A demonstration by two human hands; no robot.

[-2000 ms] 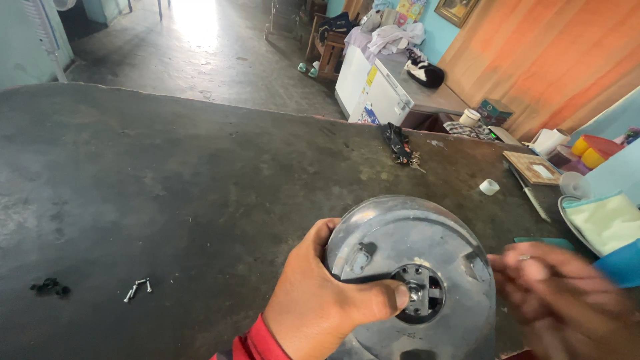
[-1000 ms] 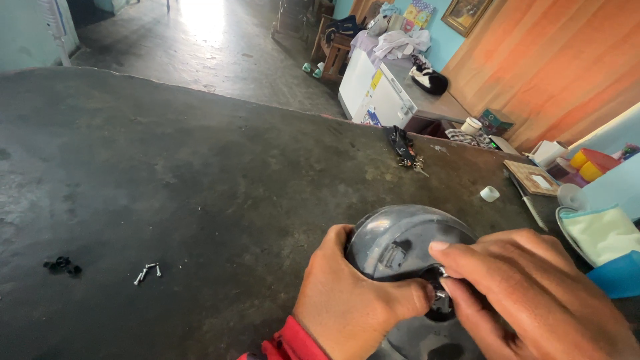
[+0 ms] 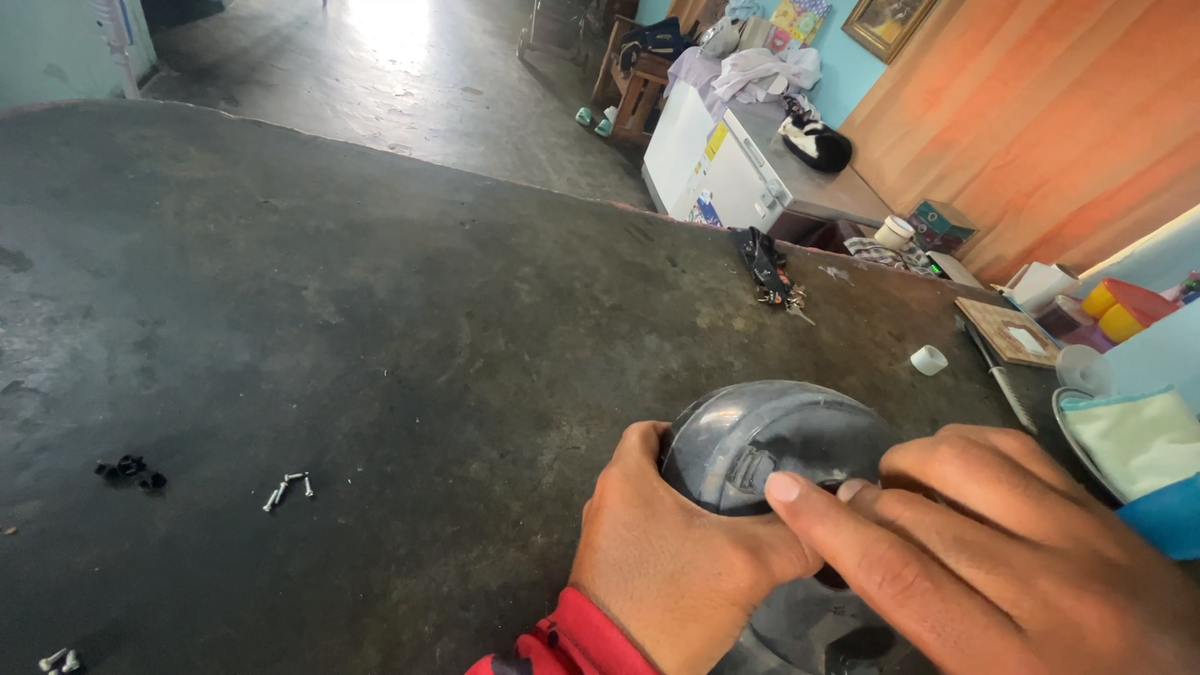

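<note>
A round grey plastic housing [image 3: 773, 422] is at the lower right, tilted above the dark tabletop. My left hand [image 3: 675, 544] grips its left side, with the thumb across its face. My right hand [image 3: 975, 544] reaches over the housing's centre, index finger and thumb bent at the central opening; whether a small part is between them is hidden. Several silver screws [image 3: 289, 489] lie on the table to the left, with more screws [image 3: 61, 661] at the bottom left corner. Several small black parts [image 3: 131, 471] sit in a cluster at the far left.
A bunch of keys with a black strap [image 3: 769, 267] lies near the table's far edge. To the right are a white roll [image 3: 928, 360], a knife [image 3: 1008, 389], a wooden board [image 3: 1008, 331] and a plate with a folded cloth [image 3: 1139, 445]. Beyond stands a white chest freezer [image 3: 727, 169].
My right hand, off the housing's right side two seconds ago, has come over its centre. The housing, facing the camera more fully then, is now tilted.
</note>
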